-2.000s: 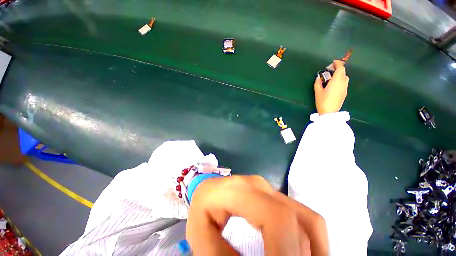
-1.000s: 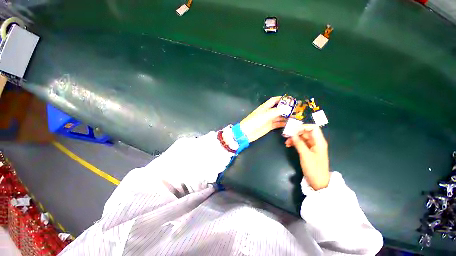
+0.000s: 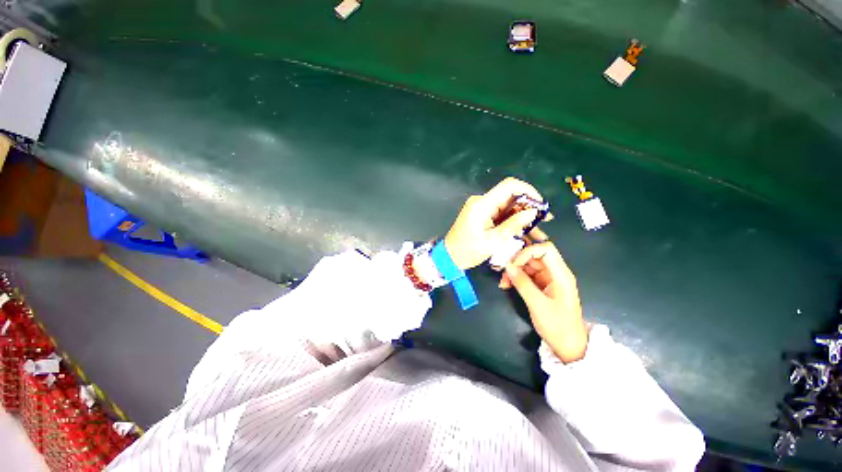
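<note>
My left hand point(image 3: 489, 227), with a blue wrist strap point(image 3: 456, 273), holds a small dark-rimmed device housing point(image 3: 528, 204) between thumb and fingers. My right hand point(image 3: 547, 284) is just below and right of it, fingertips pinching a white screen module point(image 3: 507, 252) against the underside of the housing. The fingers hide most of both parts and where they meet. Another white screen module point(image 3: 593, 214) with an orange-yellow tail lies flat on the dark green bench, just right of my hands.
On the brighter green belt lie a part-built unit point(image 3: 522, 37), a screen module with orange tail point(image 3: 619, 71) and another pale piece point(image 3: 347, 8). A pile of black-silver parts point(image 3: 814, 392) is at right. A pale flat box point(image 3: 31, 91) and a blue stool point(image 3: 138, 228) are at left.
My right hand, first out over the belt, has come back to my left hand with a screen module. Since the last earlier frame, the module has been brought against the housing and its tail is now hidden.
</note>
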